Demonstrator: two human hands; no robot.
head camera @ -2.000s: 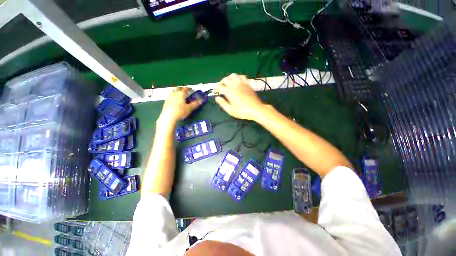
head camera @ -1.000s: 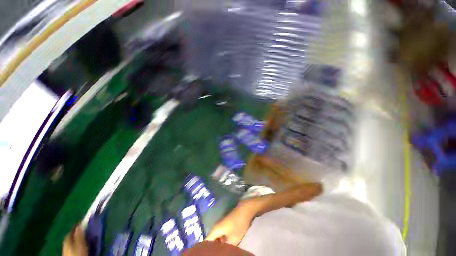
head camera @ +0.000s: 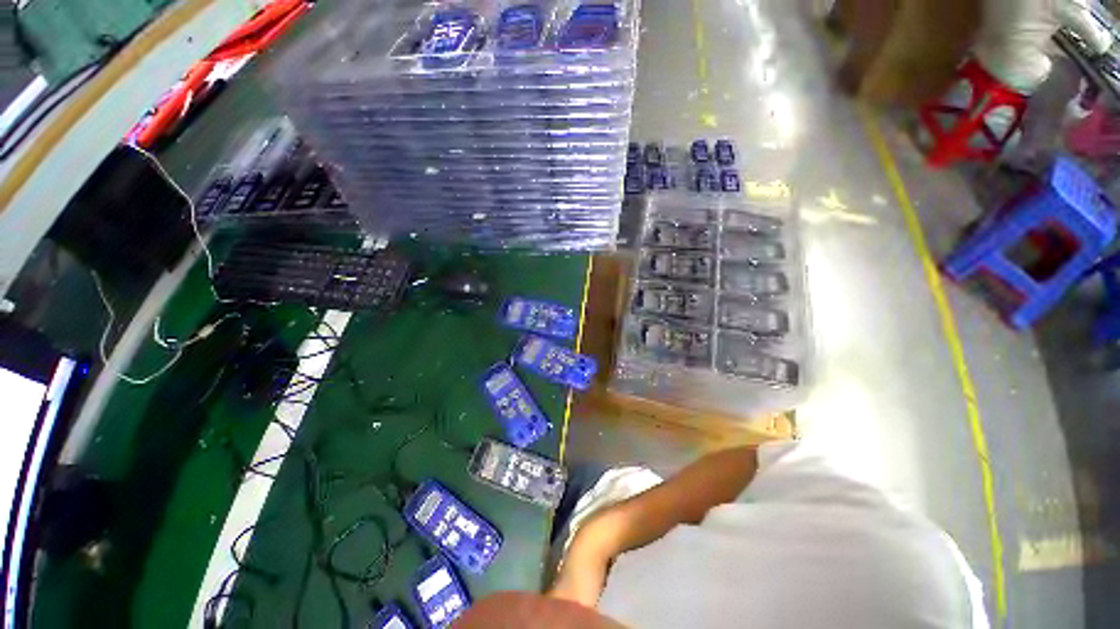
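Note:
Blue handheld devices [head camera: 455,526] lie on the green bench top [head camera: 405,369], several from its bottom edge up to the mouse. Three of them [head camera: 516,403] lie close together near the bench's yellow-lined edge. A dark grey handheld unit [head camera: 518,471] lies between them and the lower blue ones. Thin black cables lie loose to the left of the lower devices. My right forearm runs from the white sleeve down and left; its hand is hidden at the bottom of the picture. My left hand is out of the picture.
A tall stack of clear trays [head camera: 479,160] stands at the far bench end, with blue devices on top. A keyboard [head camera: 313,273] and mouse [head camera: 464,288] are before it. Trays of dark units [head camera: 712,295] sit over a cardboard box [head camera: 700,421]. Red [head camera: 976,117] and blue [head camera: 1044,234] stools stand right.
The view has swung right towards the far tray stack and the aisle. My left hand, at the lower left a second ago, has left the picture. My right arm stays low beside the bench edge.

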